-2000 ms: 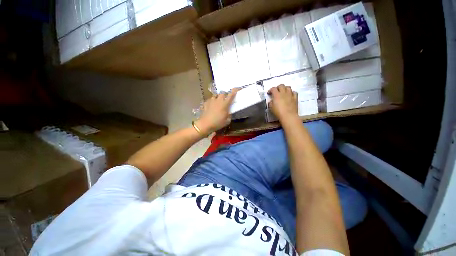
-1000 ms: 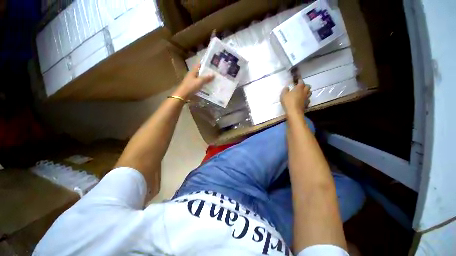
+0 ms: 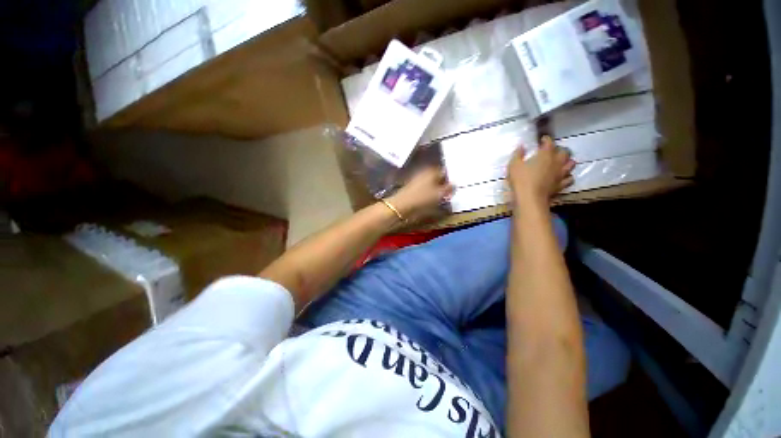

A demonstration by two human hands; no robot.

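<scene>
An open brown shipping carton (image 3: 676, 94) holds rows of white retail boxes (image 3: 484, 156) in clear film. One retail box (image 3: 398, 103), picture side up, lies tilted on the boxes at the carton's left. Another retail box (image 3: 578, 56) lies picture side up at the right. My left hand (image 3: 421, 195) is blurred, low in the carton's front left beside the row's end; its fingertips meet the boxes' left side. My right hand (image 3: 541, 169) rests with bent fingers on the front row's boxes, at a dark gap. Whether either hand grips a box cannot be told.
A filled carton (image 3: 205, 94) with wrapped white boxes stands at the upper left. A closed carton (image 3: 77, 299) at the lower left bears a white ridged strip (image 3: 128, 257). A white frame bar (image 3: 651, 295) and a pale edge (image 3: 762, 368) are at the right.
My left hand lifted a retail box out of the front row, laid it on the boxes at the left, let go and reached back down. My right hand stayed near the front row, shifting slightly right.
</scene>
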